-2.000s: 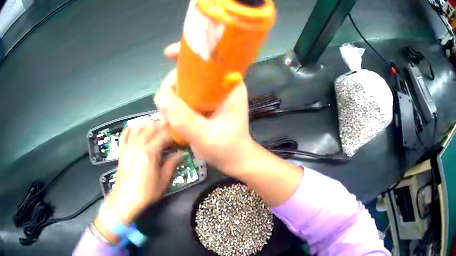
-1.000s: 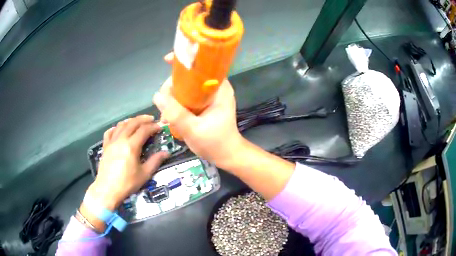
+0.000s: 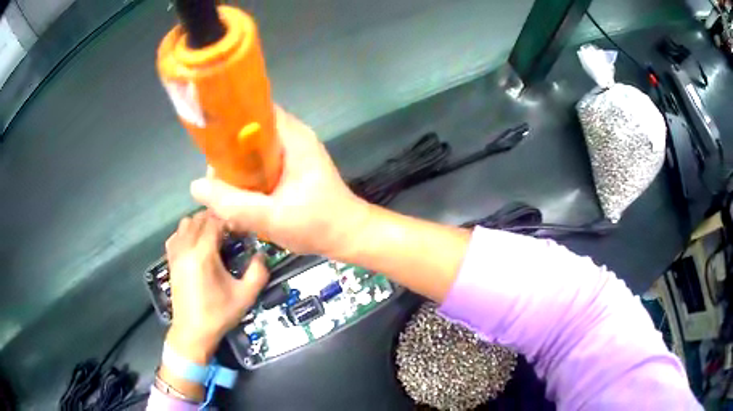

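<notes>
My right hand [image 3: 293, 197] is closed around the orange electric screwdriver [image 3: 225, 104], whose tip is hidden below the hand. My left hand [image 3: 210, 281] is over the left part of the farther adapter housing [image 3: 157, 282], thumb and fingers apart, its fingertips at the board near the screwdriver's lower end. Whether it pinches anything cannot be told. The nearer housing [image 3: 317, 309] lies open beside it, showing a green and white circuit board with blue and black parts. A light blue strap is on my left wrist.
A black dish of silvery screws [image 3: 454, 357] is near my body, under my right forearm. Bundled black cords [image 3: 410, 164] lie behind my right arm and at the lower left [image 3: 96, 385]. A clear bag of screws [image 3: 623, 140] stands near the green post [image 3: 550, 40]. Black boxes are farther right.
The screwdriver and my right hand have moved left, and its top now leans left. My left hand has shifted slightly right and down. The nearer housing shows farther right, as do the dish and bag.
</notes>
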